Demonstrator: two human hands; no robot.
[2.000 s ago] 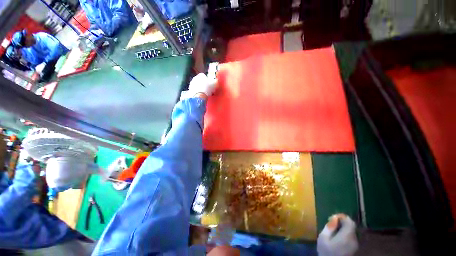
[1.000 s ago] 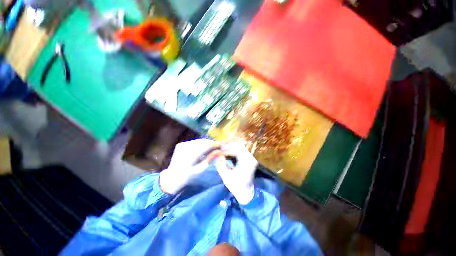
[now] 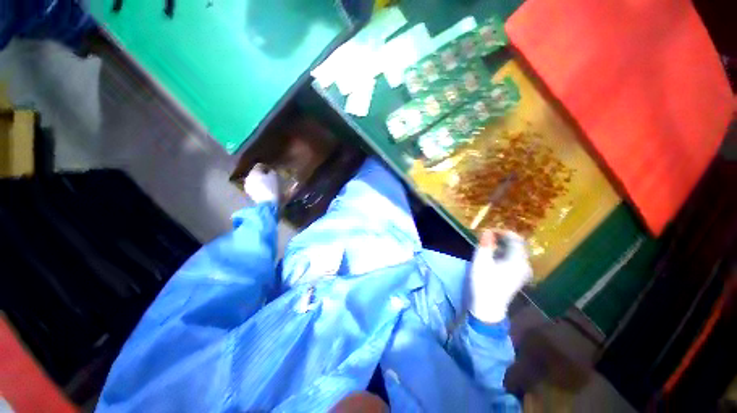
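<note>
My left hand (image 3: 263, 185), in a white glove, is small and blurred over a brown box (image 3: 303, 149) beside the bench; whether it holds anything cannot be told. My right hand (image 3: 499, 274), gloved with bare fingertips, is curled at the front edge of the amber sheet (image 3: 558, 254). A slim pale stick or tweezers (image 3: 485, 211) lies close to its fingertips; a grip on it cannot be made out. Small amber-brown pieces (image 3: 525, 181) are scattered on the sheet. Green circuit board strips (image 3: 456, 105) and pale strips (image 3: 372, 60) lie left of them.
A red sheet (image 3: 630, 97) lies behind and right of the amber sheet. A green mat (image 3: 218, 56) covers the separate left bench, with a gap between the benches. Dark striped material (image 3: 89, 258) is at the lower left. A black tray's edge (image 3: 687, 314) is at the right.
My hands were together in front of my smock and have parted: the left went left to the brown box, the right went right to the amber sheet. The view has shifted.
</note>
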